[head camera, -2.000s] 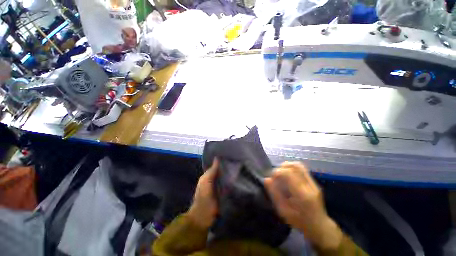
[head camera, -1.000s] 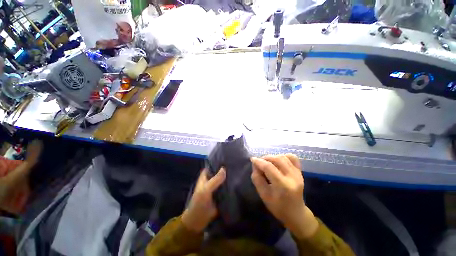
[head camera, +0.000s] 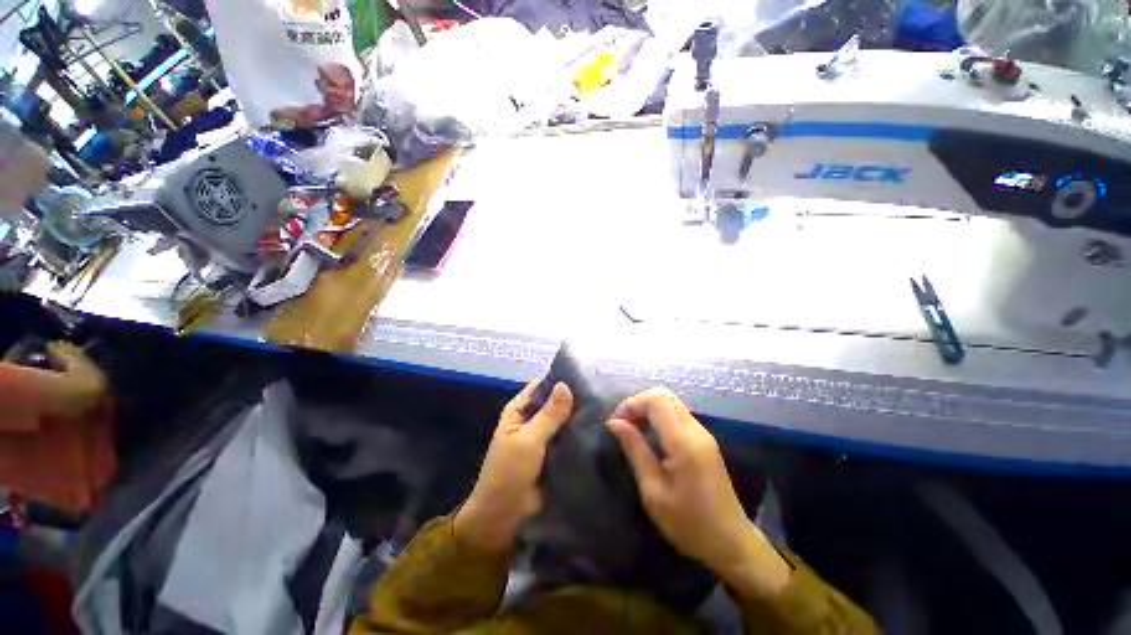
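Observation:
A dark grey fabric panel point(head camera: 577, 484) hangs in front of me over my lap, its narrow top corner reaching the table's front edge. My left hand point(head camera: 515, 459) pinches its left edge between thumb and fingers. My right hand point(head camera: 676, 465) is at the fabric's right side, fingertips bent together; blur hides whether they grip its edge. The white sewing machine point(head camera: 856, 149) with blue stripe stands behind on the table, its needle area point(head camera: 719, 217) away from both hands.
Thread snips point(head camera: 936, 320) and a smartphone point(head camera: 439, 237) lie on the white table point(head camera: 558, 248). A grey motor-like box point(head camera: 223, 199) and clutter stand at left. Grey and white fabric pieces point(head camera: 236, 533) hang lower left. Another person's hand and orange sleeve point(head camera: 56, 428) show at far left.
The panel's top has narrowed from a broad spread to a corner. My right hand has moved slightly left since the oldest frame. The other person's arm has come further into view.

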